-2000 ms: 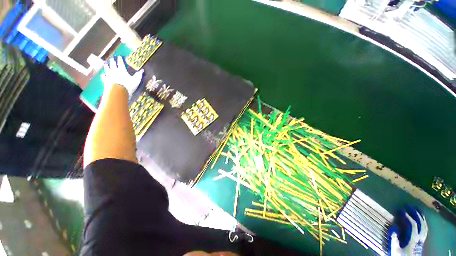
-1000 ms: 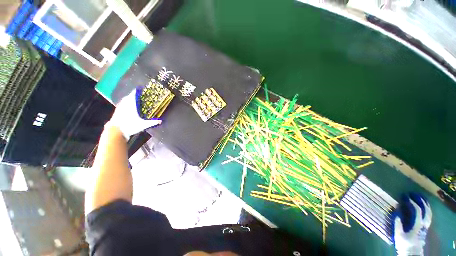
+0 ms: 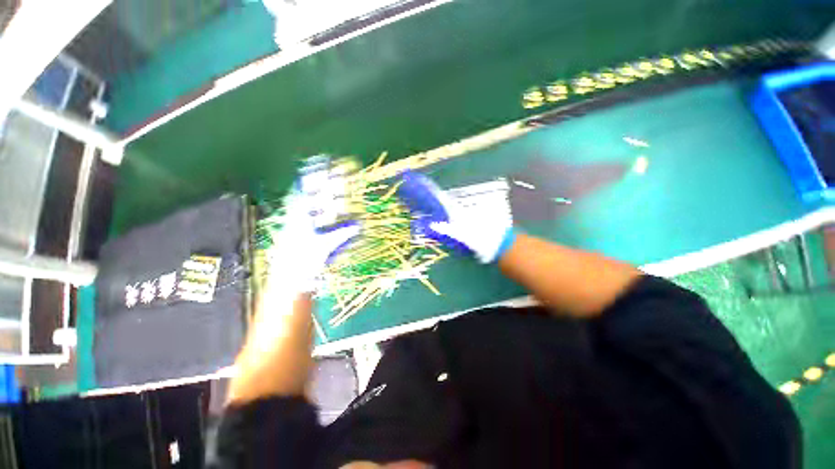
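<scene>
My left hand [image 3: 314, 224], in a white and blue glove, is blurred over the left part of the pile of thin yellow and green waste edges [image 3: 384, 252]. It grips a blurred block with yellowish and silver parts, which looks like the PCB panels [image 3: 341, 174]. My right hand [image 3: 458, 220], gloved, with a light blue wristband, is at the pile's right side with fingers apart and nothing seen in it. It partly covers the grooved metal plate [image 3: 490, 194]. One PCB panel [image 3: 199, 278] lies on the black tray or sheet stack [image 3: 156, 343] at left.
The green conveyor belt [image 3: 412, 101] runs beyond the bench edge, with a row of small boards [image 3: 632, 73] at upper right. A blue bin [image 3: 776, 137] stands at far right. Small thin pieces [image 3: 549, 198] lie on the green mat right of the plate.
The view has swung right. The panel stack has left the black tray with my left hand, now over the pile. My right hand has moved from the plate's far side to the pile.
</scene>
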